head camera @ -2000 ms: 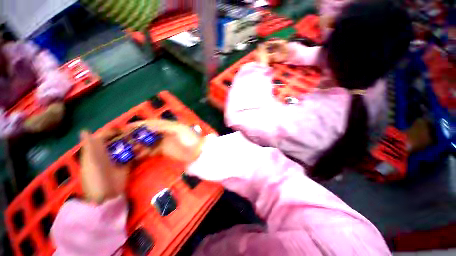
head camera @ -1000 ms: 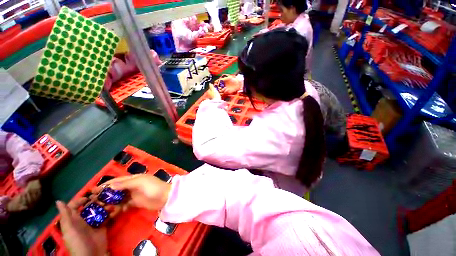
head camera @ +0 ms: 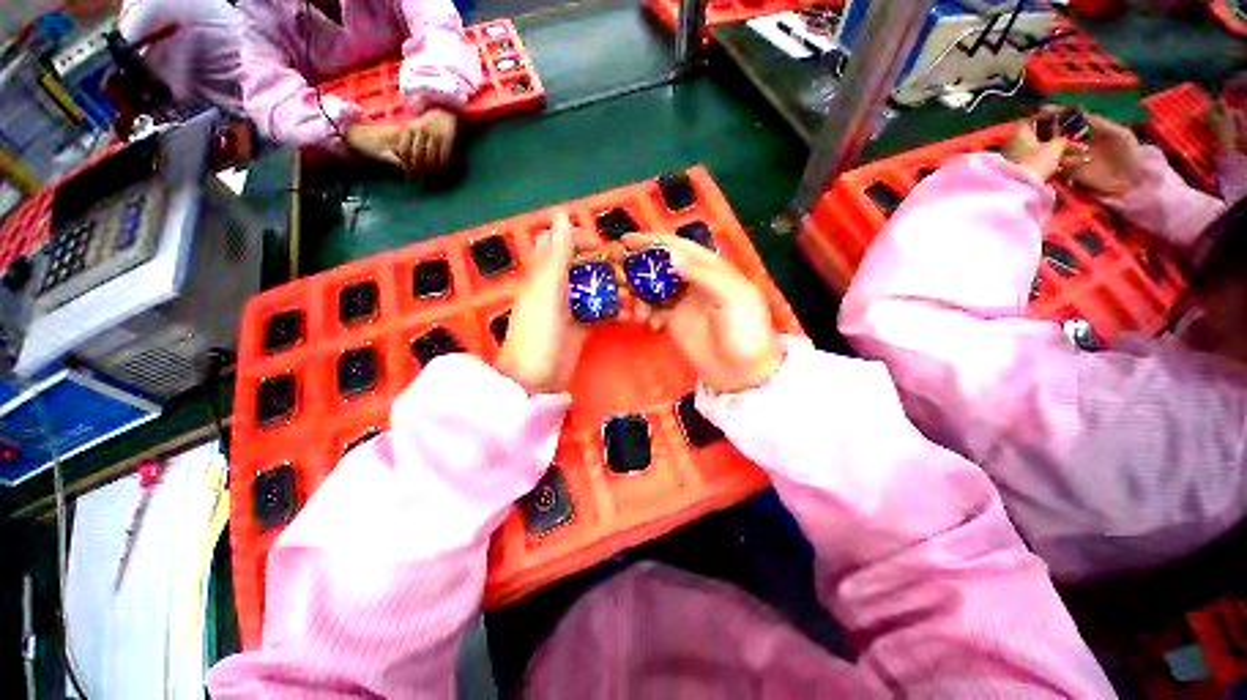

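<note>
My left hand (head camera: 547,308) holds a smartwatch (head camera: 594,291) with a lit blue-violet dial. My right hand (head camera: 714,312) holds a second smartwatch (head camera: 654,275), also lit with a dial, close beside the first. Both are held above the orange-red pocketed tray (head camera: 397,312). Dark watch units sit in many of its pockets; one near the front edge (head camera: 547,503) shows a round ring in its centre. Another unit (head camera: 628,445) lies with a plain dark face up. My sleeves hide part of the tray.
At left are a calculator (head camera: 103,233) on a pale metal box (head camera: 185,294), a blue-fronted instrument (head camera: 69,424) and paper sheets (head camera: 137,574) with a pen. A metal post (head camera: 862,110) stands at upper right. People work at other trays across and to the right.
The view has swung left and down, bringing the boxes and papers in. Both hands now appear nearer the picture's middle, still holding the two lit watches above the tray.
</note>
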